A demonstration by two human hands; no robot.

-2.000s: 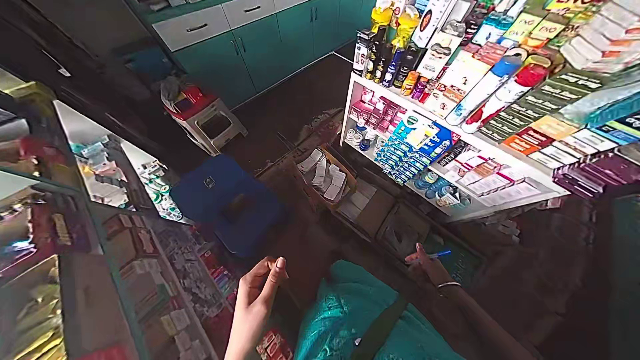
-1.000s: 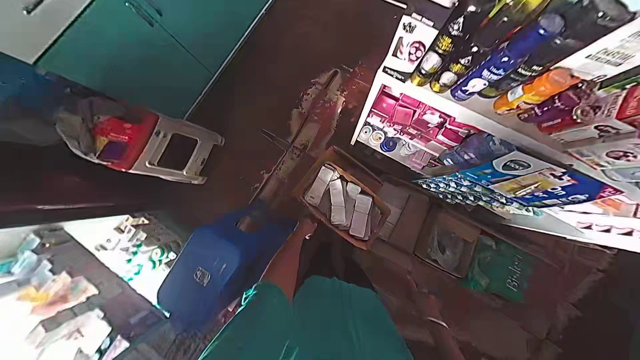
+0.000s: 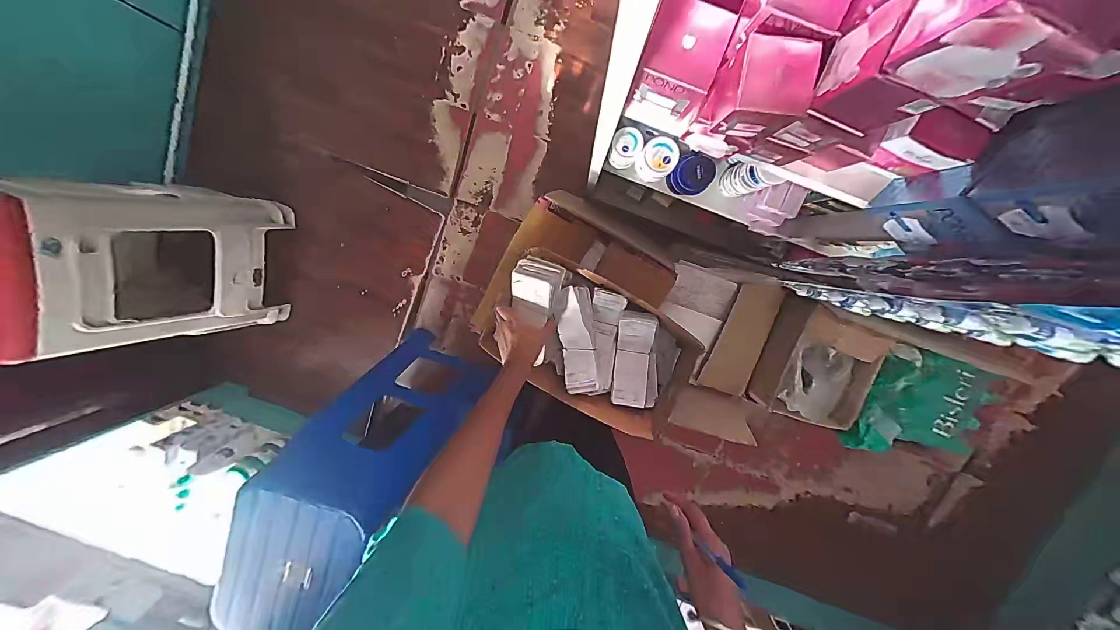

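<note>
My left hand (image 3: 523,337) reaches into an open cardboard box (image 3: 634,423) on the floor, its fingers around a bundle of white paper slips (image 3: 535,284) at the box's left side. Several more stacks of white slips (image 3: 579,341) lie in the box to the right of that bundle. My right hand (image 3: 707,560) hangs lower down, near the bottom edge, holding a blue pen (image 3: 722,564) between its fingers.
A blue plastic stool (image 3: 350,464) stands left of my arm, a red and white stool (image 3: 61,271) farther left. Beside the box are a carton with clear plastic (image 3: 818,376) and a green bag (image 3: 919,394). A shelf of pink boxes (image 3: 770,74) stands upper right.
The view has moved much closer to the floor box. My left hand, near the box's edge one second ago, is now inside it with its fingers around a bundle of slips.
</note>
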